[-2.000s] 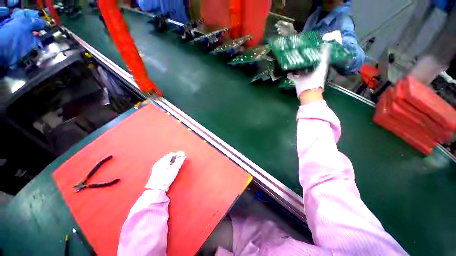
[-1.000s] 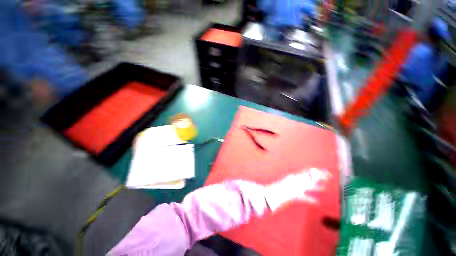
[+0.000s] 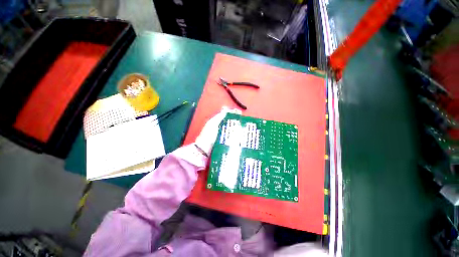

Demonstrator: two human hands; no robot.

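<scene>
A green circuit board is over the red mat, solder side up, with blocks of silvery stripes and a bright glare on its left part. My left hand, in a white glove, holds the board by its left edge; its fingers are partly hidden by the board. My right hand is not clearly in view; only a blurred pale sleeve shows at the bottom edge. Side cutters with black handles lie open on the mat beyond the board.
Left of the mat are a white record sheet, a sticker sheet, dark tweezers and a yellow cup of small pieces. A black tray with red lining stands far left. The green conveyor runs along the right.
The view has turned left. The board has come from over the conveyor to over the red mat, and my left hand now holds its left edge. My right hand has left the board.
</scene>
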